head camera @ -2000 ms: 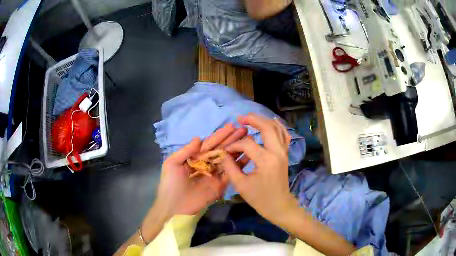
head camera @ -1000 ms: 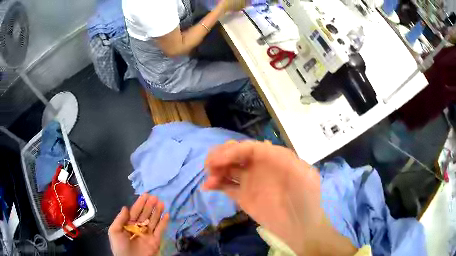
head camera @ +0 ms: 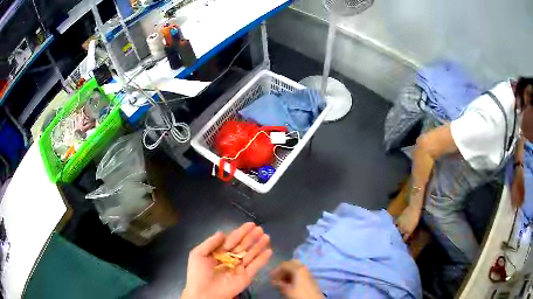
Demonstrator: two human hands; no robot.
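Observation:
My left hand (head camera: 225, 266) is palm up at the bottom centre, with small orange-brown snack pieces (head camera: 229, 258) lying in the palm. My right hand (head camera: 296, 281) is just to its right at the bottom edge, blurred and partly cut off, with its fingers curled towards the left hand. Whether it holds a piece cannot be seen. A heap of light-blue cloth (head camera: 362, 254) lies to the right of and behind my right hand.
A white basket (head camera: 264, 187) with a red bag and blue cloth stands ahead. A green basket (head camera: 87, 161) is on the left table. A fan stand, a seated person (head camera: 461, 169) and red scissors (head camera: 498, 269) on a table are right.
The view has swung left, bringing the green basket in. My right hand has gone from large and raised in front to low beside my left hand. The seated person's arm now reaches down near the cloth.

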